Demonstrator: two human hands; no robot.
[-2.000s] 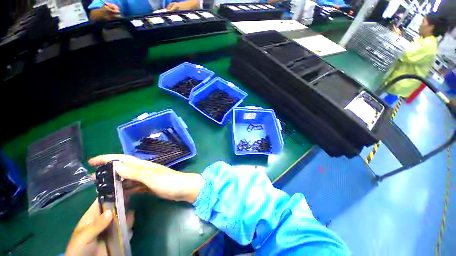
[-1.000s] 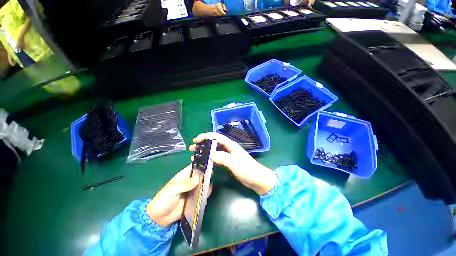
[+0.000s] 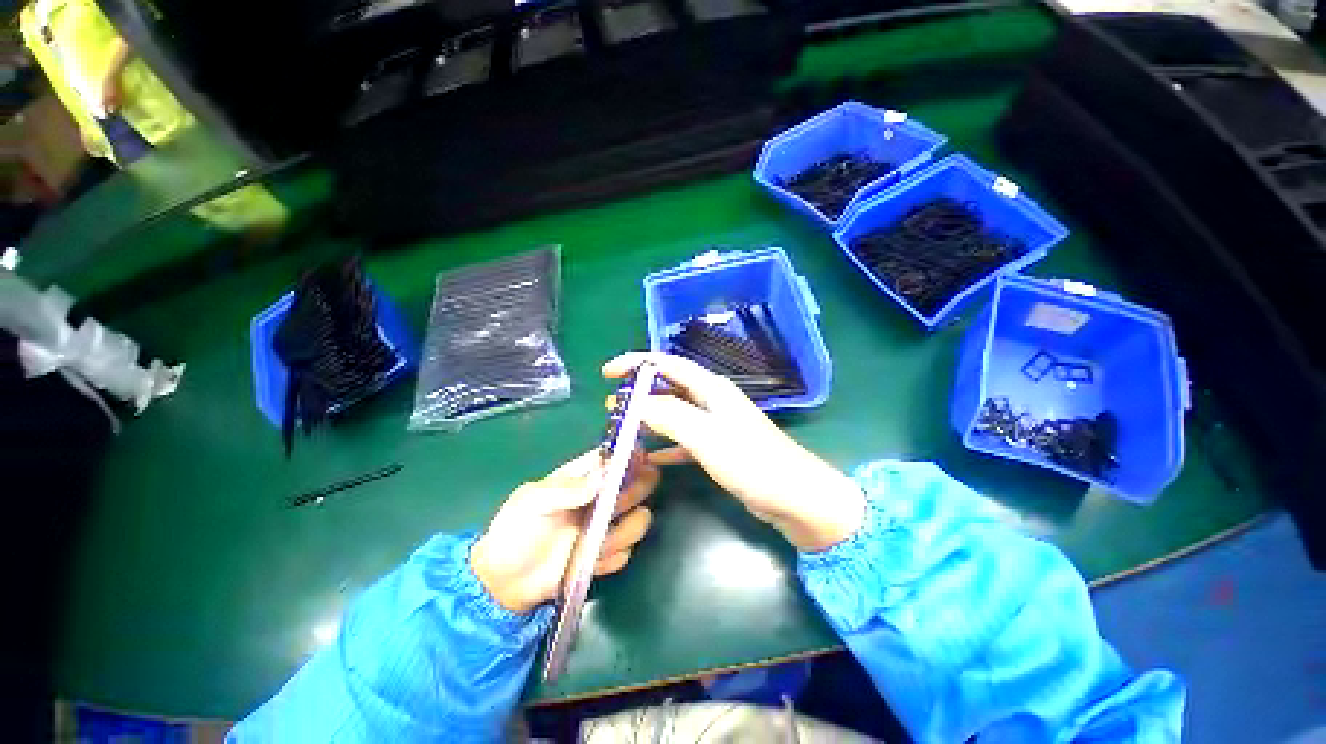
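A phone assembly is held in the air above the green mat, tilted and seen almost edge-on, with its dark end up. My left hand grips its lower middle, fingers wrapped round the side. My right hand holds its upper end with thumb and fingers. Whether a small part is between the right fingertips cannot be told. The centre parts bin with loose black strips stands just beyond my right hand.
Right parts bins hold small black parts. The left parts bin overflows with black strips. Bagged strips and a loose strip lie at left. Black trays stand behind. A person in yellow is at upper left.
The view has shifted, so the bins sit higher and further right than one second ago. The phone assembly has turned from showing its open back to nearly edge-on. Both hands still hold it.
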